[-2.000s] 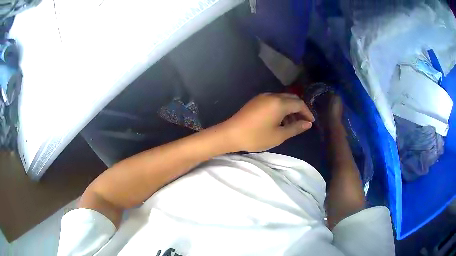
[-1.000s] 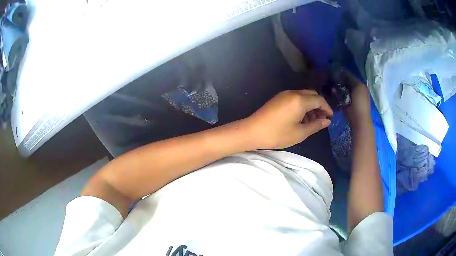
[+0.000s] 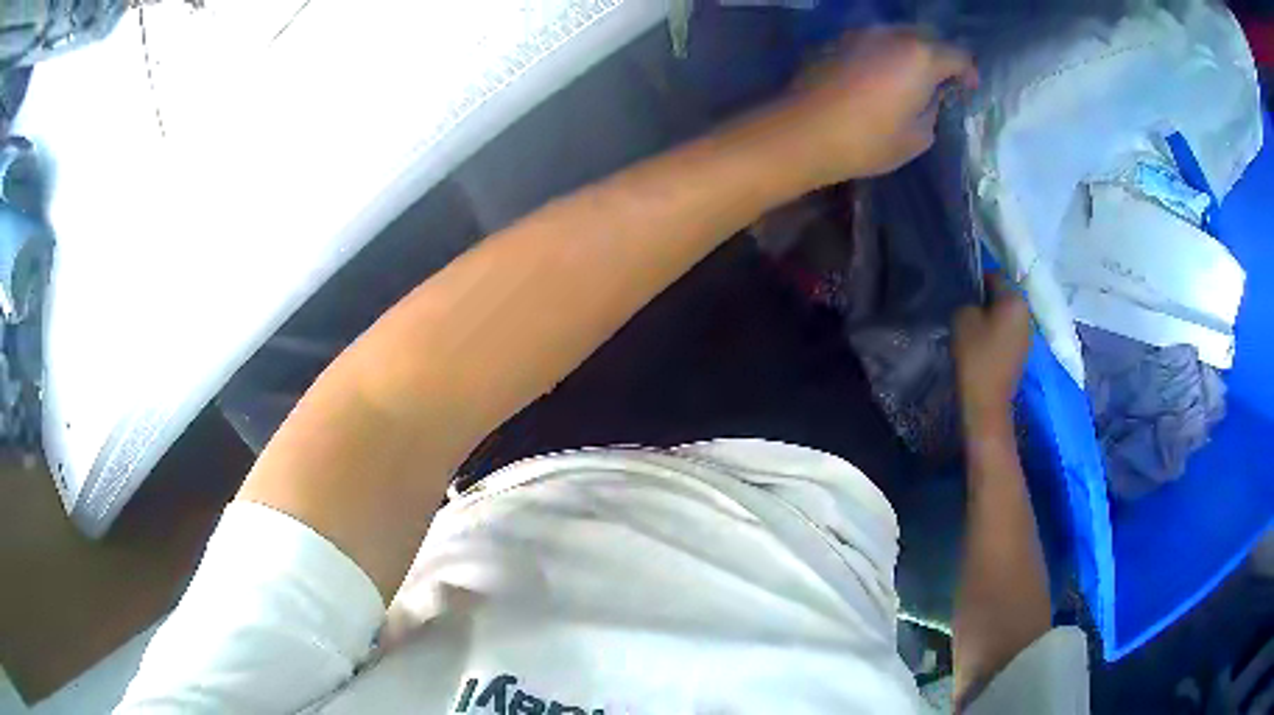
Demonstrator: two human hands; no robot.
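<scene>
A dark grey crumpled piece [image 3: 908, 238], cloth or a bag with cloth in it, hangs between my hands beside the blue bin. My left hand [image 3: 887, 105] is stretched across to the upper right, with its fingers closed on the top edge of this dark piece. My right hand [image 3: 993, 347] is lower, at the right side of the dark piece by the bin's rim. Its fingers are blurred, and I cannot tell whether they grip it.
The white sewing table [image 3: 252, 182] curves across the upper left, with a numbered tape along its front edge. The blue bin [image 3: 1097, 517] at right holds pale plastic [image 3: 1076, 126], a white folded piece [image 3: 1160, 266] and greyish-purple cloth [image 3: 1146, 405].
My left hand has moved up and right from above my lap and taken hold of the dark piece. The dark piece is now raised and spread between my hands. My right hand has moved slightly down.
</scene>
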